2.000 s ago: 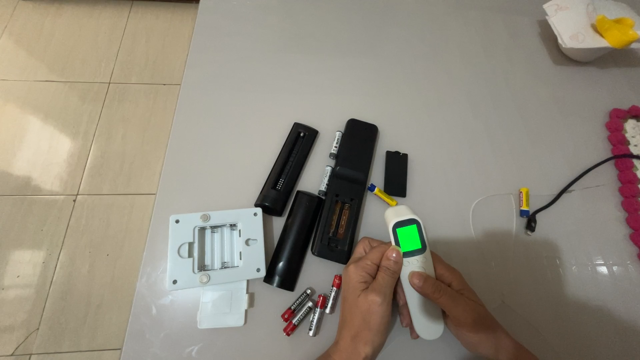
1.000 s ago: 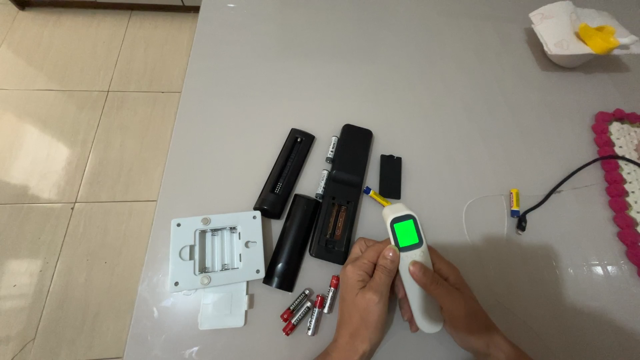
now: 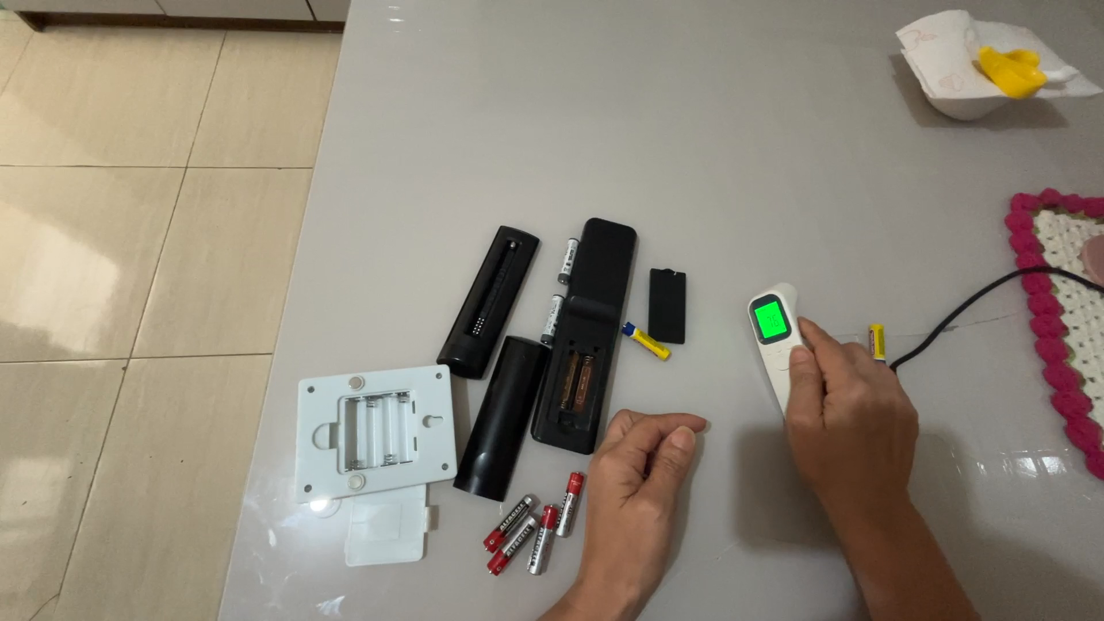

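Note:
My right hand [image 3: 849,405] holds a white infrared thermometer [image 3: 779,345] whose screen glows green. Between the thermometer and the remotes, my left hand [image 3: 642,466] has its fingers curled and shows nothing in its grip. Just beyond it lies a black remote control [image 3: 595,293], back up, with two brown batteries [image 3: 576,382] in its compartment. A yellow and blue battery [image 3: 646,341] and a black battery cover [image 3: 667,305] are to its right. Several red and silver batteries [image 3: 542,539] lie left of my left hand.
Left of the remote are a black remote shell [image 3: 500,418], a slotted black piece [image 3: 489,302], and a white device [image 3: 376,431] with a bare battery compartment. A black cable [image 3: 966,302], a crocheted mat [image 3: 1056,345], another yellow battery [image 3: 877,341] and a tissue-lined bowl [image 3: 966,102] are at right.
My left hand has let go of the thermometer. My right hand has carried it to the right, away from the yellow and blue battery.

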